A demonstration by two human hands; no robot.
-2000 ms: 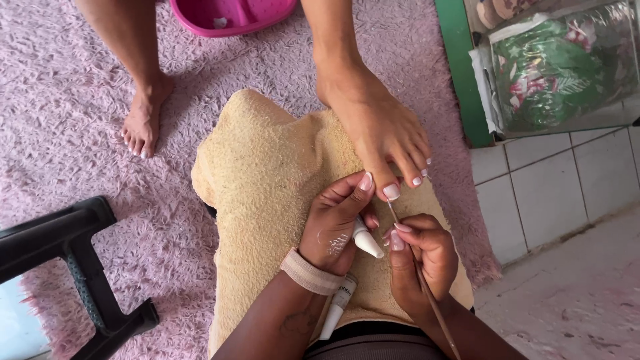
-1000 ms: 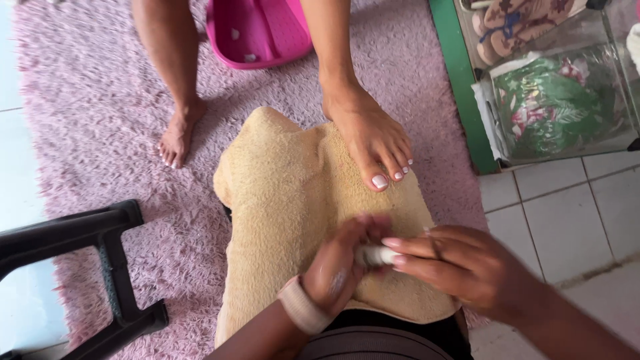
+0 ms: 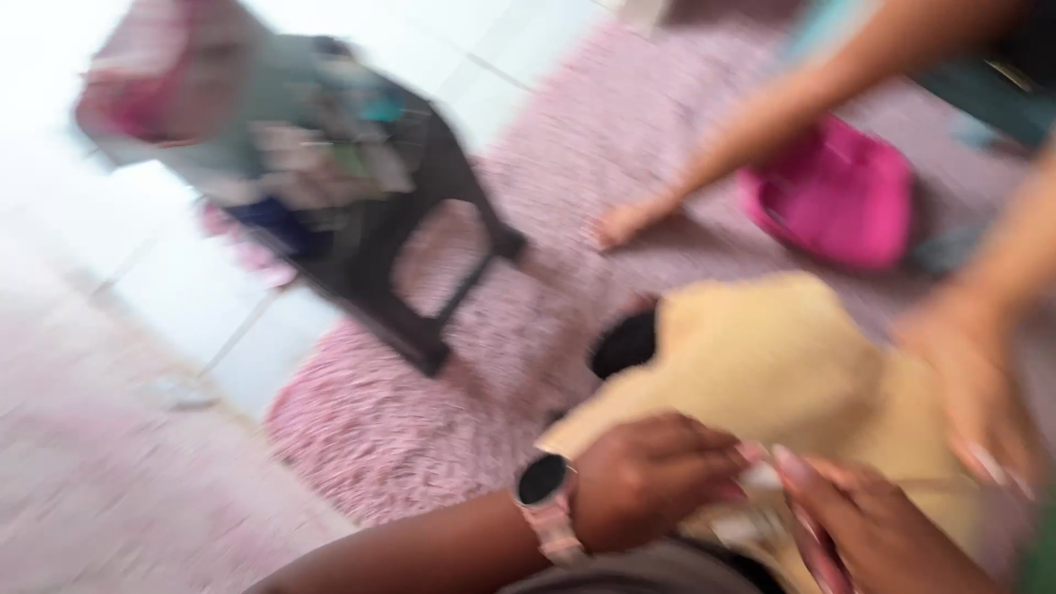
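The view is blurred. My left hand (image 3: 652, 483), a watch on its wrist, has its fingertips closed on a small white bottle or cap (image 3: 764, 476) above my lap. My right hand (image 3: 879, 516) meets it from the right, thumb tip beside the white piece; whether it also holds the thin brush cannot be told. A white tube-like thing (image 3: 747, 525) lies below them. A yellow towel (image 3: 767, 355) covers my lap. Another person's foot (image 3: 982, 396) with white toenails rests at the towel's right side.
A dark plastic stool (image 3: 371, 239) bearing blurred items and a pink-and-white container (image 3: 157, 91) stands at the upper left. The person's other foot (image 3: 631, 224) is on the pink shaggy rug (image 3: 388, 429). A magenta basin (image 3: 841, 198) sits beyond it.
The view has swung left, bringing the stool top into sight. Two seconds ago my right hand held a thin brush at the big toenail; now both hands are together, away from the toes.
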